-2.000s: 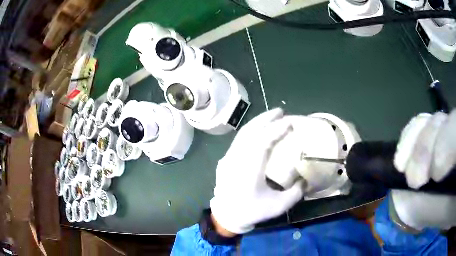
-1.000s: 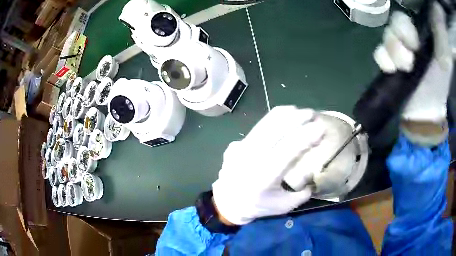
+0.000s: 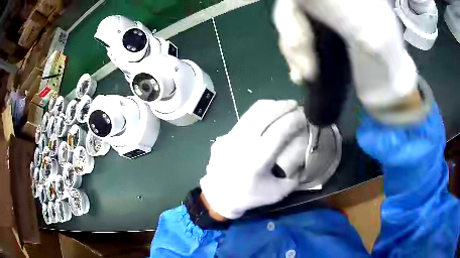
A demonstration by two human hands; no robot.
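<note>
A white dome camera (image 3: 328, 156) lies at the bench's near edge, partly covered by my left hand (image 3: 252, 161). My left hand, in a white glove, is closed over its ball head and holds it. My right hand (image 3: 363, 50), gloved and cut off by the top edge, grips the black electric screwdriver (image 3: 327, 75) above the camera. The screwdriver points down and its thin bit meets the camera near the edge of the base. Whether a screw is at the tip cannot be seen.
Three finished-looking dome cameras (image 3: 174, 90) stand at left centre on the green bench (image 3: 176, 181). Many small round white cups (image 3: 73, 151) are grouped at far left. Brown cardboard boxes (image 3: 20, 176) are beyond. More white camera parts (image 3: 417, 22) are at the upper right.
My right hand and the screwdriver have swung from the right to above the camera, from level to upright. My left hand still holds the camera. The whole view has shifted.
</note>
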